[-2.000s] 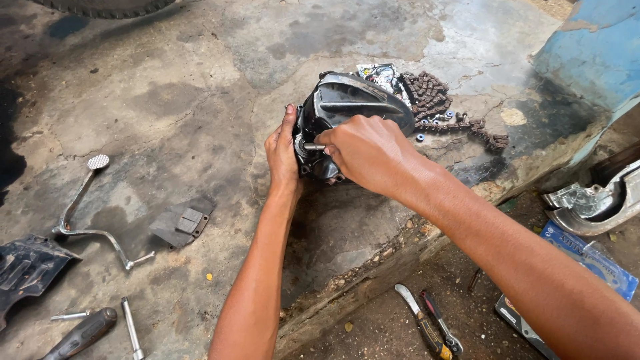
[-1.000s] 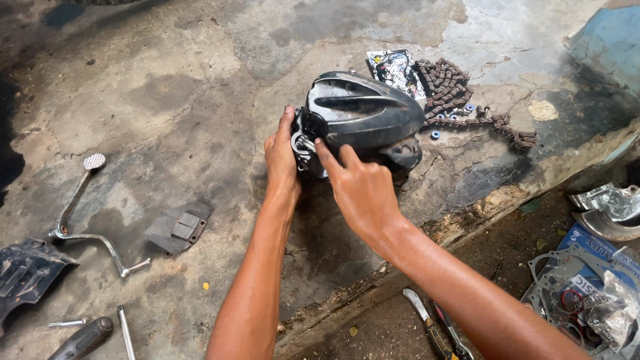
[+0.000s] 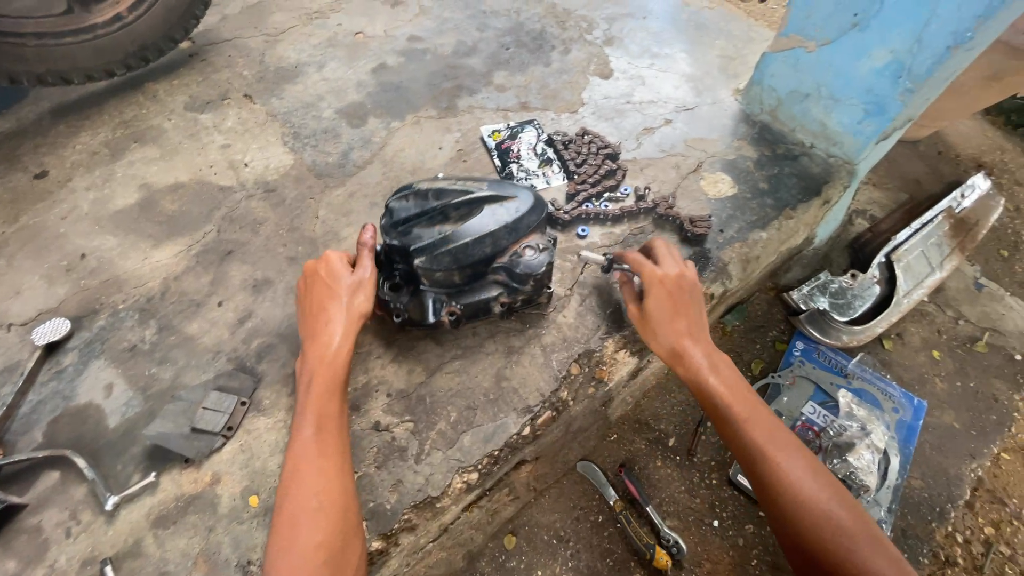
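Observation:
A black engine side cover (image 3: pixel 468 248) rests on the concrete ledge, its ribbed face up. My left hand (image 3: pixel 338 292) grips its left end, thumb on top near the edge. To the right of the cover, my right hand (image 3: pixel 660 296) pinches a small metal part with a pale shaft and dark end (image 3: pixel 604 261), held just above the concrete; its exact kind is hard to tell. Behind the cover lie a rusty drive chain (image 3: pixel 596 168), small blue-ringed pieces (image 3: pixel 582 231) and a printed packet (image 3: pixel 524 154).
A kick lever (image 3: pixel 80 460) and dark plastic piece (image 3: pixel 204 412) lie left. Below the ledge's edge (image 3: pixel 488 480) are a curved-blade knife (image 3: pixel 620 512), a ratchet (image 3: pixel 656 516), a gasket set (image 3: pixel 840 424) and a silver metal cover (image 3: pixel 896 264). A blue wall (image 3: pixel 864 80) and a tyre (image 3: pixel 96 40) stand beyond.
My right hand has moved right, away from the engine cover, with a small part in its fingers. The cover sits flatter on the ledge, with my left hand still at its left end.

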